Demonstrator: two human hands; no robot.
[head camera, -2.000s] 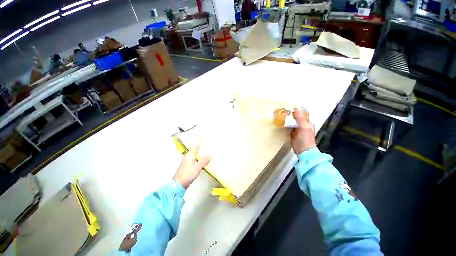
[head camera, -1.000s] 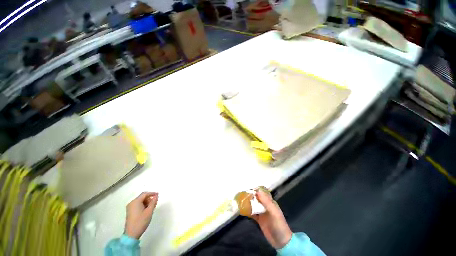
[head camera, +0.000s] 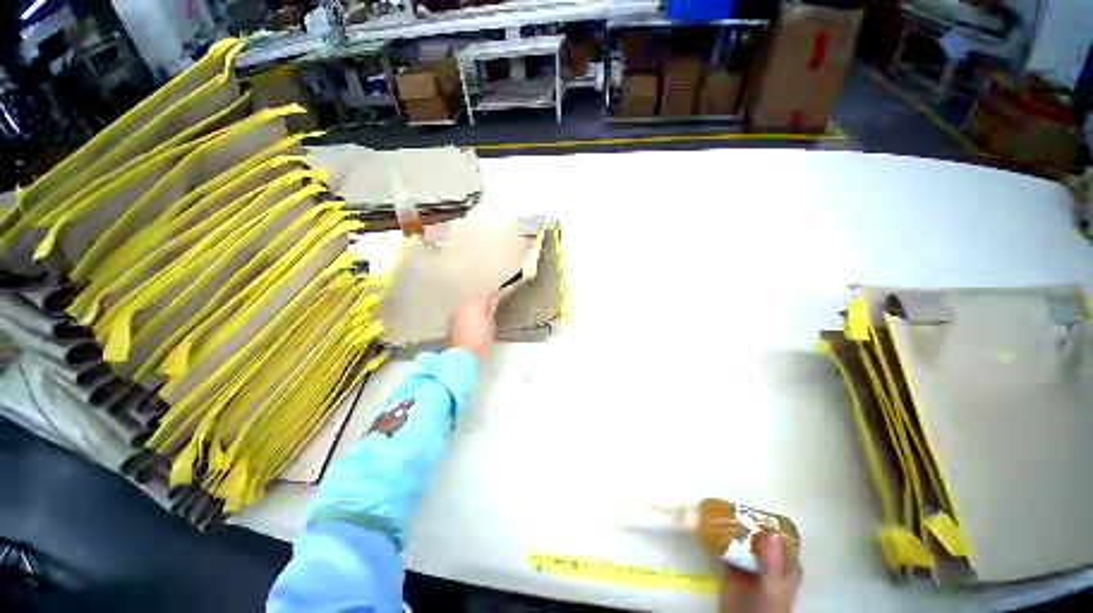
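My left hand (head camera: 475, 323) grips the right edge of the top taupe bag panel (head camera: 438, 281) on a small stack left of centre. That edge is lifted and bent up, with yellow edging (head camera: 560, 275) at its right. My fingertips are partly hidden by the panel. My right hand (head camera: 767, 584), cut off by the bottom edge, holds the glue bottle (head camera: 746, 535), tilted low over the table, pale nozzle pointing left. Its contents are amber-brown.
Fanned pile of yellow-edged folds (head camera: 228, 263) at left. Panel stack (head camera: 1007, 419) with yellow end tabs at right. Another taupe stack (head camera: 408, 177) and an amber bottle (head camera: 409, 219) lie behind the small stack. A yellow strip (head camera: 623, 572) runs along the white table's near edge.
The view has swung left. My left hand has moved from above the table onto the small stack and taken hold of its top panel. My right hand still holds the bottle.
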